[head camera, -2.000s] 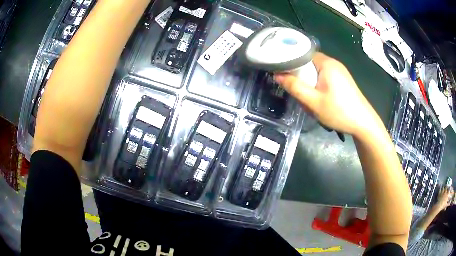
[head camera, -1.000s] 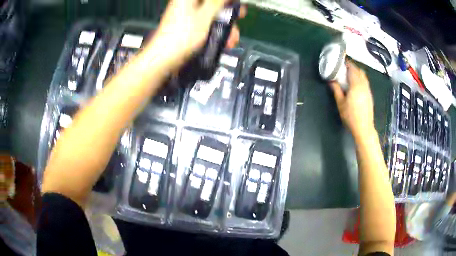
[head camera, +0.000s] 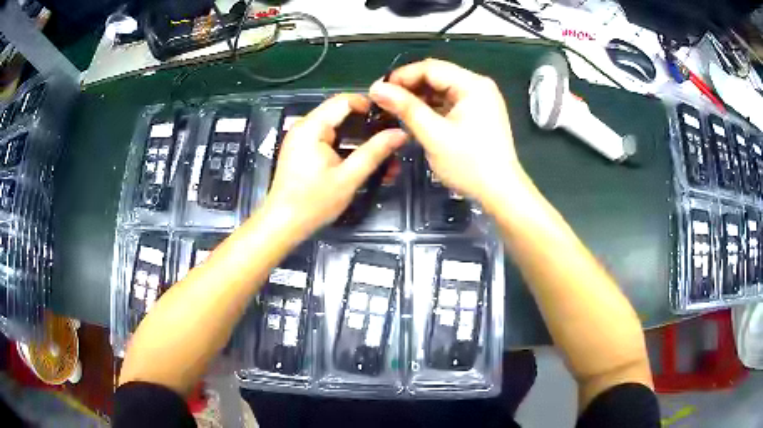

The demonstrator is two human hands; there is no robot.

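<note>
My left hand [head camera: 322,163] holds a black handheld device [head camera: 361,192] above the upper row of the clear blister tray [head camera: 318,389]. The device is mostly hidden behind my fingers. My right hand [head camera: 443,113] has its thumb and index finger pinched together at the device's upper end, around something small and dark that I cannot make out. Several black devices with white labels lie in the tray pockets. The white barcode scanner [head camera: 577,117] lies on the green bench to the right of the tray, its handle pointing down and right.
Stacked filled trays [head camera: 25,209] stand at the left edge. Another filled tray [head camera: 721,196] lies at the right. A grey cable loop [head camera: 322,50] hangs at the back ledge. An orange fan [head camera: 52,347] and red stools [head camera: 698,355] are below the bench.
My right hand has let go of the scanner and moved left to the device. My left hand still holds the device, now lower and in front of me. The view has shifted.
</note>
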